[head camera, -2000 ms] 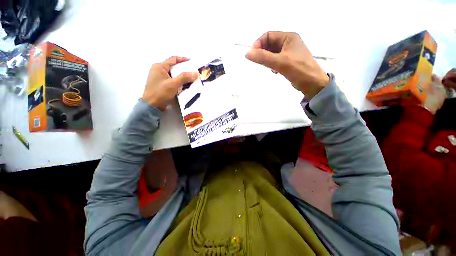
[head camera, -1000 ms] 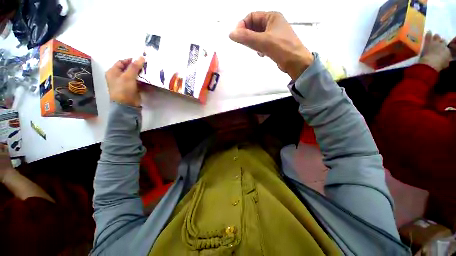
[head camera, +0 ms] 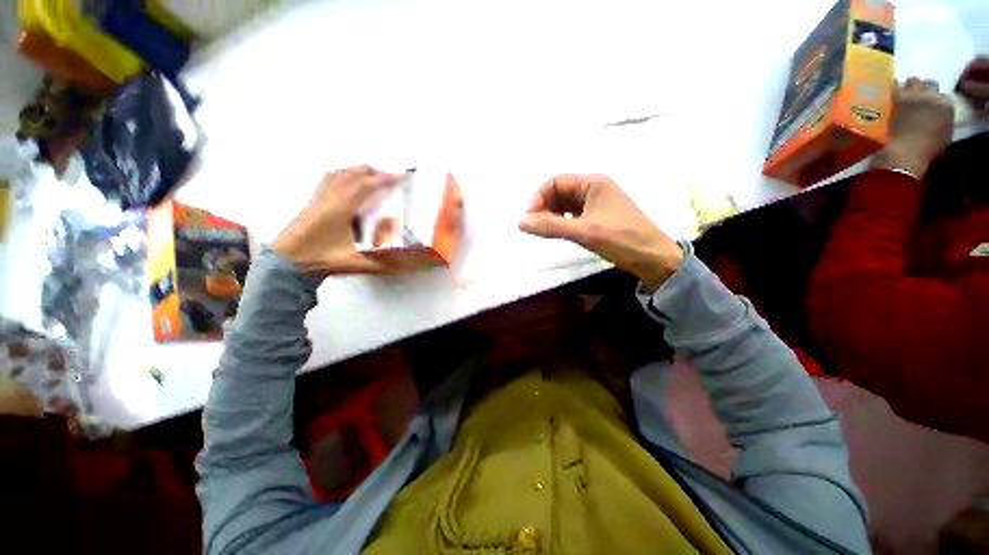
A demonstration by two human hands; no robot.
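Note:
A printed retail carton (head camera: 412, 222) with white and orange sides stands tilted over the white table, its orange end facing right. My left hand (head camera: 338, 222) grips it from the left, fingers over the top and thumb below. My right hand (head camera: 594, 222) is raised to the right of the carton, apart from it. Its thumb and index fingertips are close together; whether a tiny clear piece is between them cannot be told.
A carton (head camera: 201, 273) stands at left beside crinkled clear bags (head camera: 81, 271) and a black plastic bag (head camera: 141, 136). Another carton (head camera: 833, 92) is at right by a person's hand (head camera: 920, 125). A thin strip (head camera: 632, 120) lies on the white table (head camera: 499, 87).
The carton in my left hand has turned so its end faces right, and my left hand has shifted its hold. My right hand is lower, nearer the carton's level. The camera view has shifted.

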